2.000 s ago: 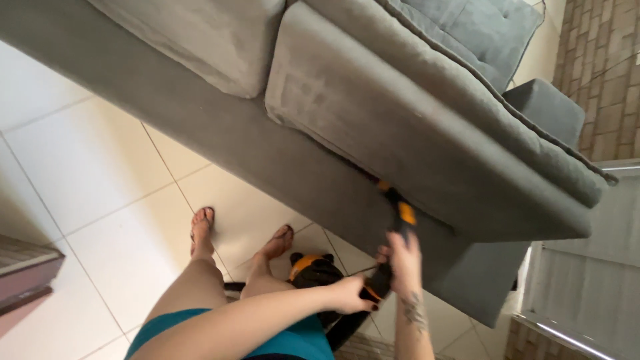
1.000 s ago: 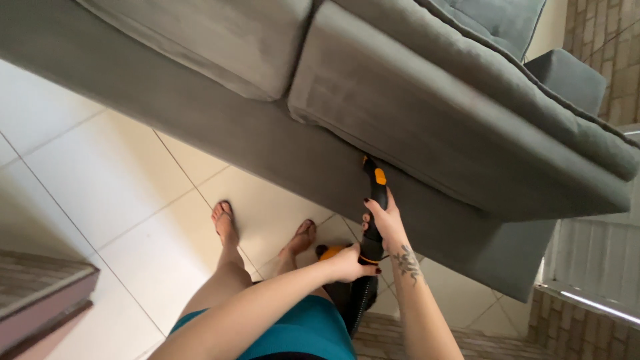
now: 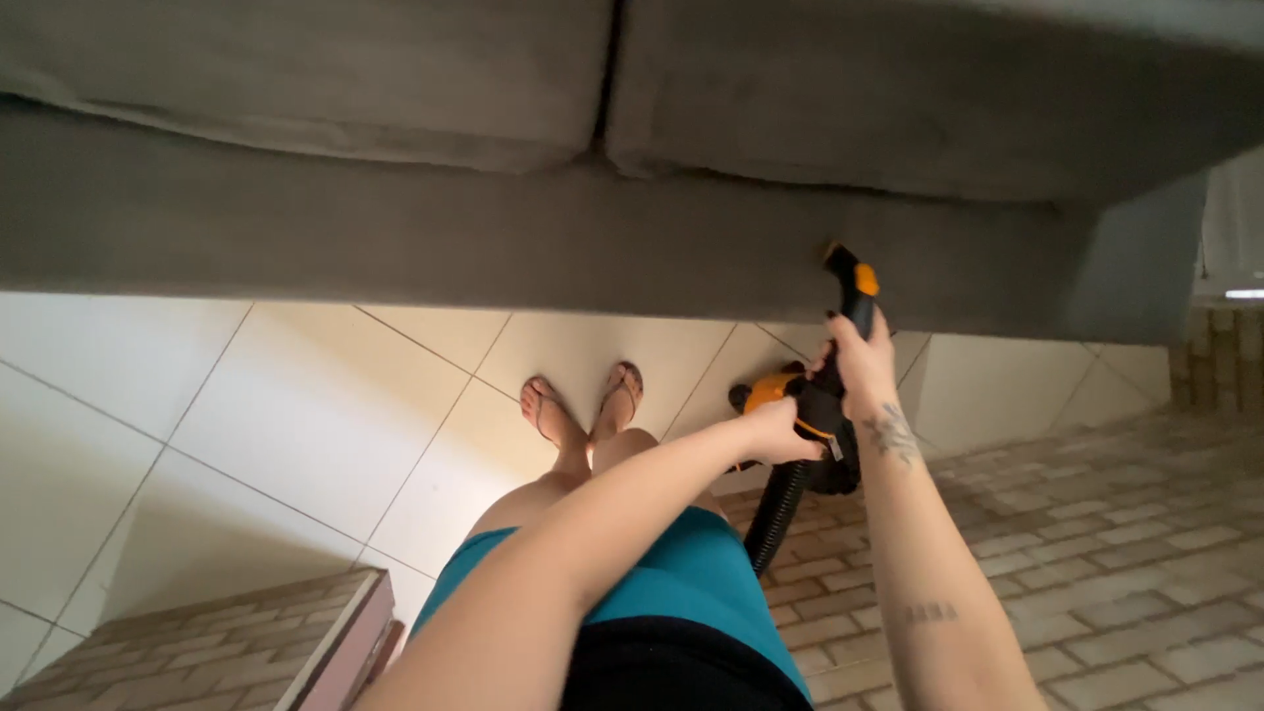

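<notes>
A black and orange vacuum-style hose handle (image 3: 857,286) slants up to the front face of the grey fabric sofa (image 3: 444,237), its tip at or just off the fabric. My right hand (image 3: 861,360) is closed around the handle's upper part. My left hand (image 3: 785,433) grips its lower end, where a ribbed black hose (image 3: 777,518) leads down beside my leg. Behind my hands, an orange and black machine body (image 3: 768,388) stands on the floor, partly hidden. The two seat cushions lie above the tip.
My feet in flip-flops (image 3: 583,403) stand on pale floor tiles (image 3: 296,415) before the sofa. A brick-patterned surface (image 3: 1106,533) lies at the lower right. A pinkish edged object (image 3: 346,642) is at the lower left.
The handle's tip has moved from the crevice under the right seat cushion down to the sofa's front face. Both hands stay on the handle. The view has turned.
</notes>
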